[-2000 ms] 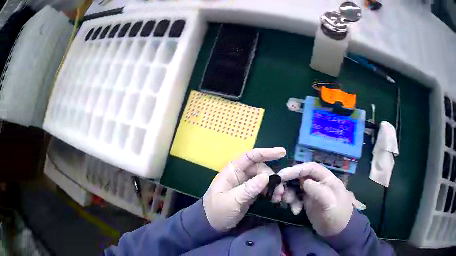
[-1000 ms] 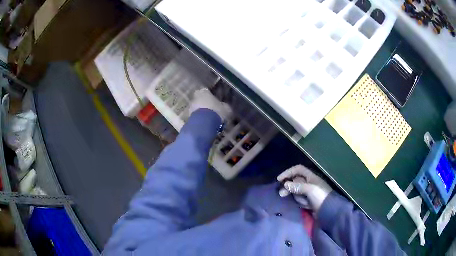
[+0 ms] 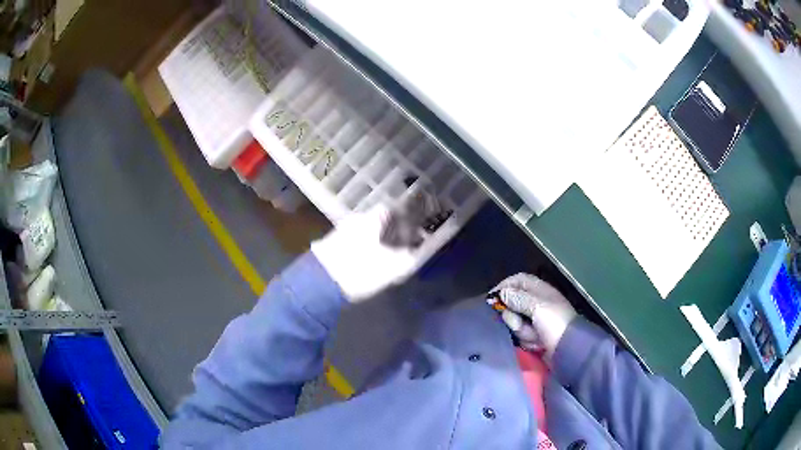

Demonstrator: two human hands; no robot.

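Observation:
My left hand (image 3: 373, 242), in a white glove, is over the near end of a white pocketed foam tray (image 3: 347, 145) below bench level. Its fingers are blurred and reach into the pockets beside some dark pieces (image 3: 436, 221); whether they grip anything cannot be told. My right hand (image 3: 531, 312), also gloved, is in front of my body near the bench edge. It holds a small black and orange piece, which looks like an earbud (image 3: 497, 302), between its fingertips.
On the green mat are a large white foam tray (image 3: 492, 97), a phone (image 3: 710, 119), a dotted label sheet (image 3: 663, 202), tape strips (image 3: 722, 356) and the light-blue tester (image 3: 762, 303). Another white foam block (image 3: 206, 97) lies beyond the lower tray. A blue bin (image 3: 97, 387) is at lower left.
The view has swung left and down from the tester. My hands, together before, are now apart. Since one second ago, my left hand has moved nearer along the lower tray.

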